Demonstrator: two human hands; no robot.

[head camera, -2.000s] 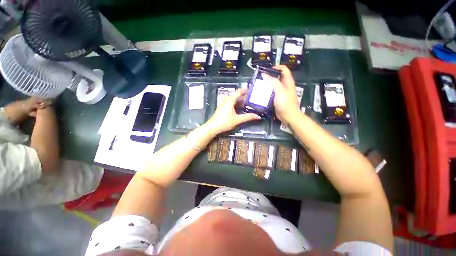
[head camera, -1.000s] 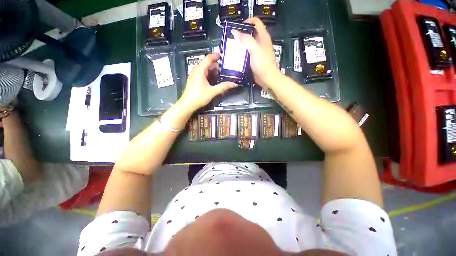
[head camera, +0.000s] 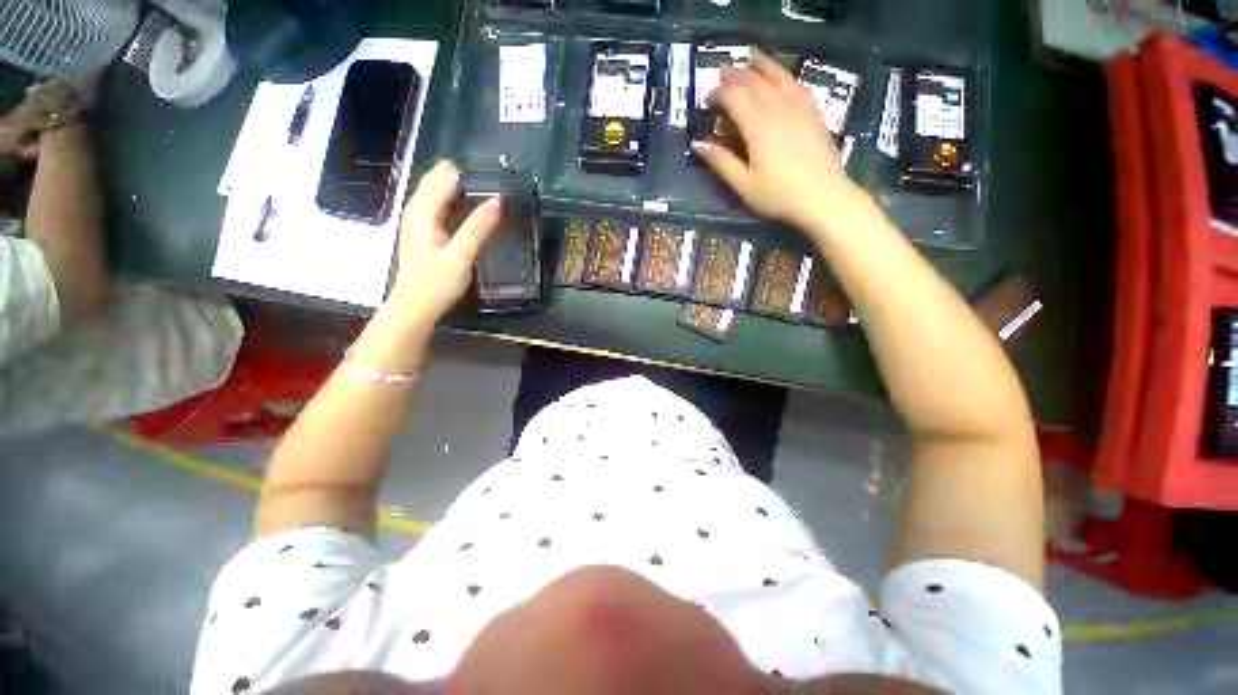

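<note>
My left hand (head camera: 437, 255) holds a dark, smooth, phone-sized piece (head camera: 508, 258) by its left side at the bench's front edge; whether it is a shut phone or a cover I cannot tell. My right hand (head camera: 783, 136) grips a labelled flip phone (head camera: 717, 87) in the clear tray (head camera: 828, 207), thumb at its lower edge and fingers over its face, partly hiding it. Other labelled phones lie in tray pockets to the left (head camera: 618, 109) and right (head camera: 937, 125). A white slip (head camera: 523, 84) lies in the left pocket. Battery packs (head camera: 667, 258) are rowed below the tray.
A black smartphone (head camera: 369, 141) lies on white paper (head camera: 310, 255) at left, beside small dark sticks. Fans and another person's arm (head camera: 64, 204) are farther left. Red trays (head camera: 1151, 272) with phones stand at right. A loose brown piece (head camera: 1007, 307) lies near them.
My hands have parted from the phone they both held. My left hand has moved left and down with a dark piece; my right hand is at a tray phone. The view has shifted.
</note>
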